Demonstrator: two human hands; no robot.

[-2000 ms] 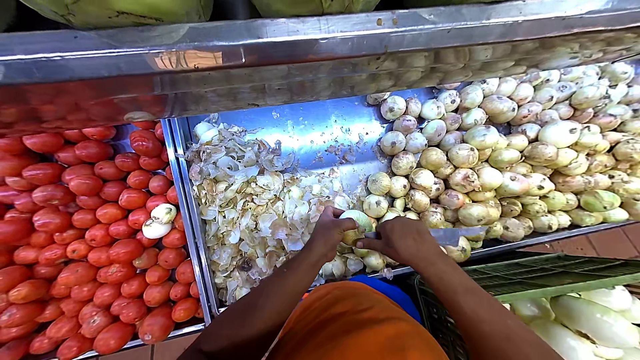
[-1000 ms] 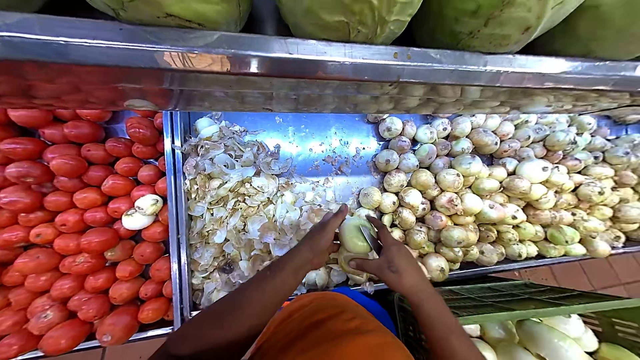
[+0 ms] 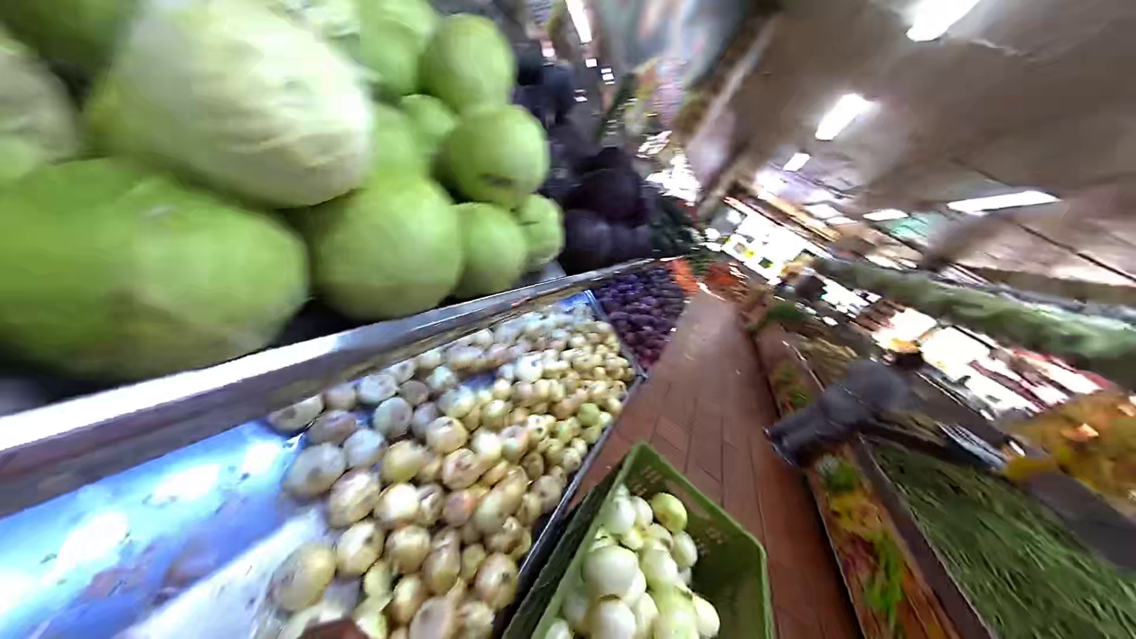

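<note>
At the bottom edge, a small brown patch looks like a sliver of my right hand [image 3: 334, 629], beside the pale onions [image 3: 461, 466] in the metal display bin. What it holds, if anything, is cut off by the frame. My left hand is out of view. To the right of the bin, a green plastic crate [image 3: 741, 555] holds peeled white onions [image 3: 612, 568]. The bare blue-lit metal bin floor [image 3: 151, 506] shows at the lower left.
Green cabbages [image 3: 390, 248] are piled above the metal ledge [image 3: 222, 390]. Purple produce [image 3: 639, 311] lies beyond the onions. A tiled aisle [image 3: 701, 417] runs past the crate. A blurred person [image 3: 843, 404] bends by the displays at right.
The view has swung far to the right and up. Both hands were together around an onion over the bin; now they are almost wholly out of frame.
</note>
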